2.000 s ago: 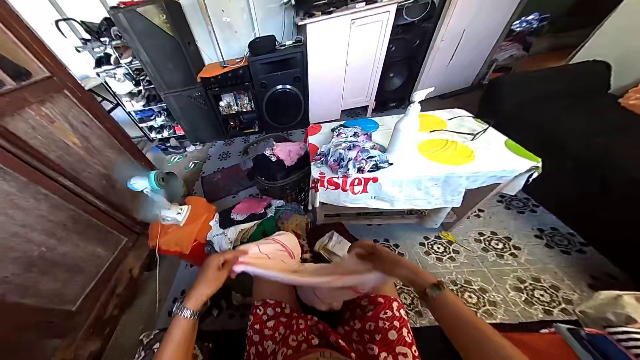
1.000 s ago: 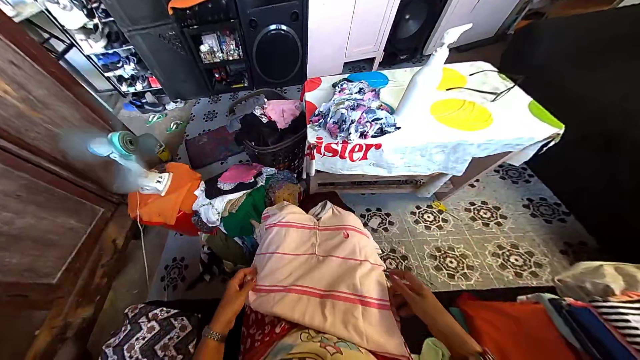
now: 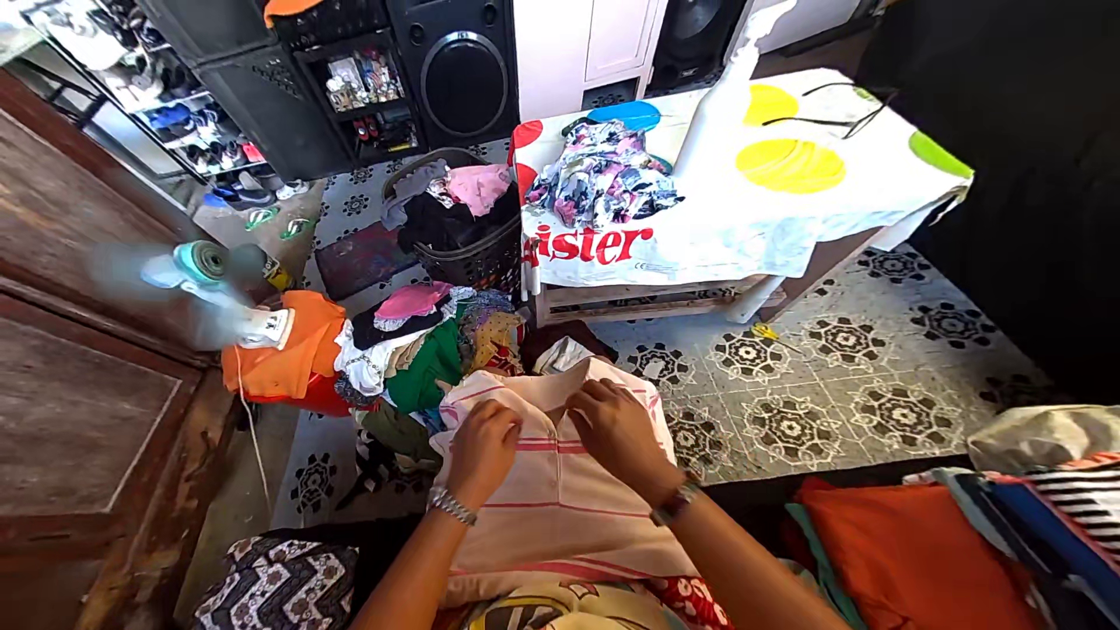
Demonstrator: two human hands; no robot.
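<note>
A pale pink collared shirt with darker pink stripes (image 3: pixel 534 516) lies spread over my lap, its collar at the far end. My left hand (image 3: pixel 484 451) rests at the left side of the collar, fingers bent onto the cloth. My right hand (image 3: pixel 619 429) pinches the collar's right side near the button placket. Beyond the shirt lies a heap of mixed clothes (image 3: pixel 429 367). On the covered table (image 3: pixel 700 227), a crumpled floral garment (image 3: pixel 604 175) sits beside a white spray bottle (image 3: pixel 717 105).
A blurred small fan (image 3: pixel 206 284) stands on orange cloth at the left. Behind the heap is a dark laundry basket (image 3: pixel 472 254) with clothes. Folded clothes, including a red-orange piece (image 3: pixel 910 551), lie at the right. Eyeglasses (image 3: pixel 844 114) rest on the table.
The shirt was bunched and held up between both hands, then laid over the lap. Both hands have moved from its lower sides up to the collar. The view has tilted downward.
</note>
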